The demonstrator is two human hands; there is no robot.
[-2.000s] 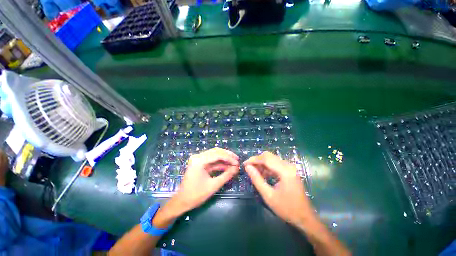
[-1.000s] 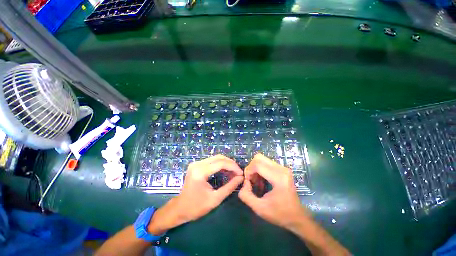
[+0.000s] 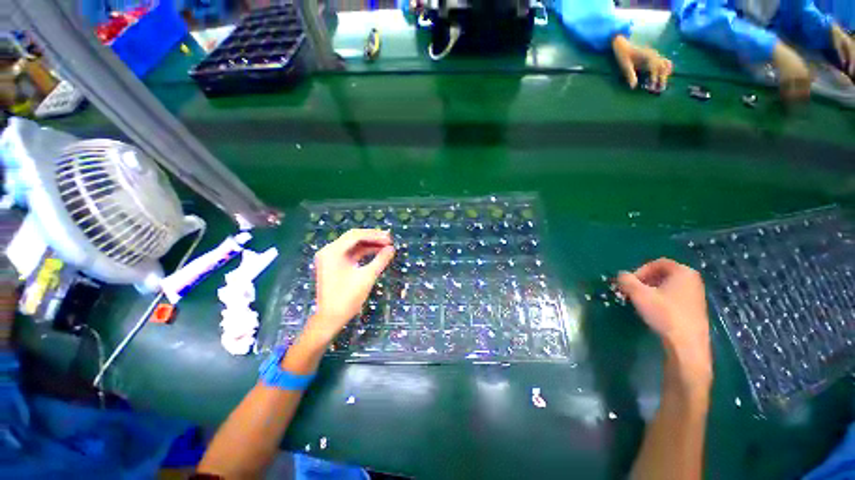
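Note:
The clear blister tray (image 3: 469, 358) lies in front of me, its pockets filled with small dark units; the far row shows yellow-green faces. My left hand (image 3: 349, 281) is over the tray's left part, thumb and forefinger tips together at a far-left pocket; whether a unit is between them cannot be told. My right hand (image 3: 673, 305) is right of the tray, fingertips down at the loose pile of tiny pale pieces (image 3: 606, 292), partly covering it. Whether it pinches a piece is too small to see.
A second blister tray (image 3: 787, 309) lies at far right. At left are a white fan (image 3: 117, 211), a grey post (image 3: 178, 141), a glue tube (image 3: 202, 267) and crumpled tissue (image 3: 239, 309). Other people's hands (image 3: 642, 64) reach small dark parts (image 3: 698, 92) along the far strip.
My hands, earlier fingertip to fingertip over the tray's near part, are apart. The left has moved away from me and left, the right out to the pile. Other people's hands now show beyond.

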